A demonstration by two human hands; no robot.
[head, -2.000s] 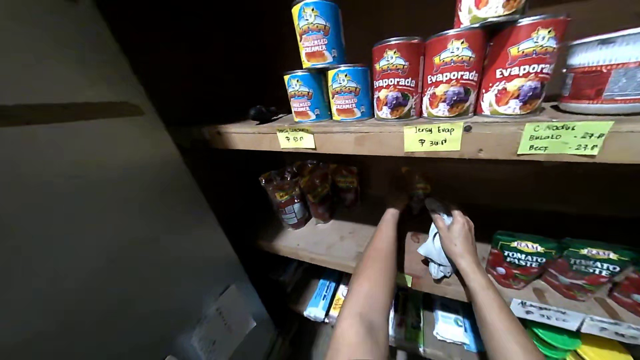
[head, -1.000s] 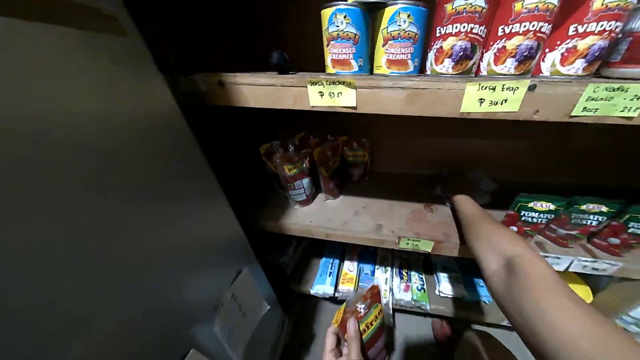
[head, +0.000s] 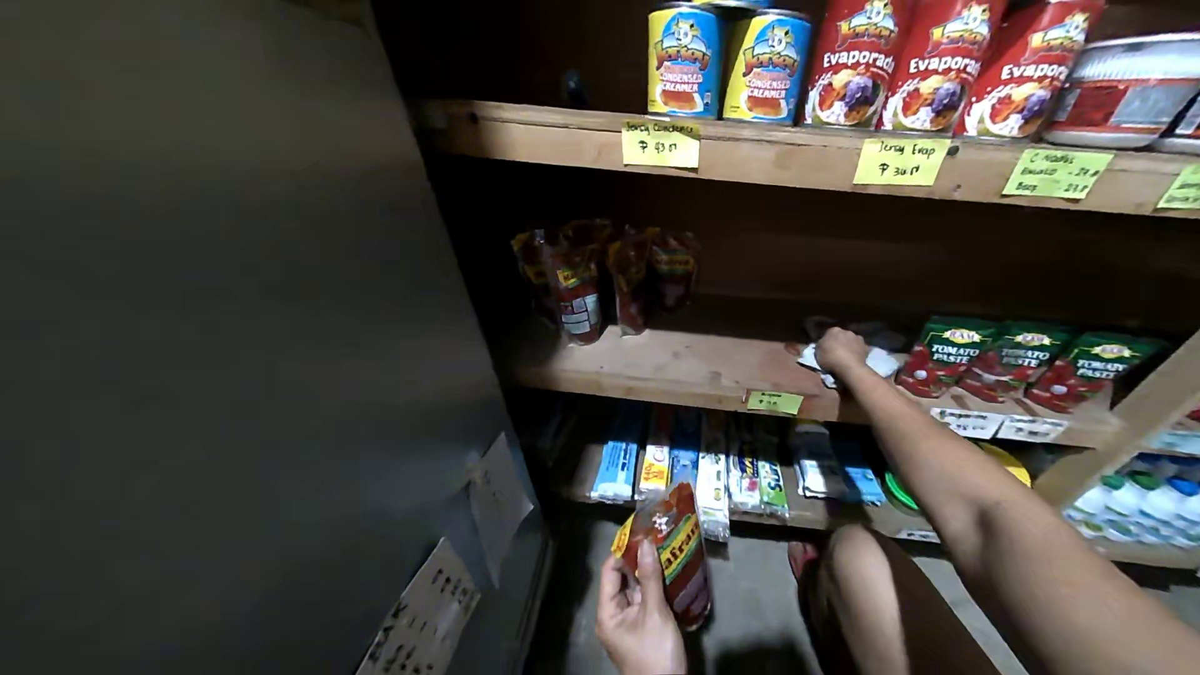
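Observation:
My left hand (head: 642, 605) grips a red sauce pouch (head: 682, 562) low in front of the shelves, thumb across its front. On the middle wooden shelf (head: 656, 366), my right hand (head: 841, 351) presses on a white cloth (head: 879, 362), with a dark part of cloth or something similar behind it. Just right of that hand stand green and red tomato paste pouches (head: 952, 356). Several more red sauce pouches (head: 577, 291) stand at the left end of the same shelf.
Condensed creamer cans (head: 684, 61) and evaporada cans (head: 853, 66) line the upper shelf. Long packets (head: 616, 466) lie on the lower shelf, with bottles (head: 1139, 506) at right. A grey panel (head: 234, 328) bounds the left side. My knee (head: 858, 572) is below.
Two seconds ago both hands were at the middle shelf, the right one on the cloth. My left hand has come down with a sauce pouch. My right hand has moved rightward along the shelf.

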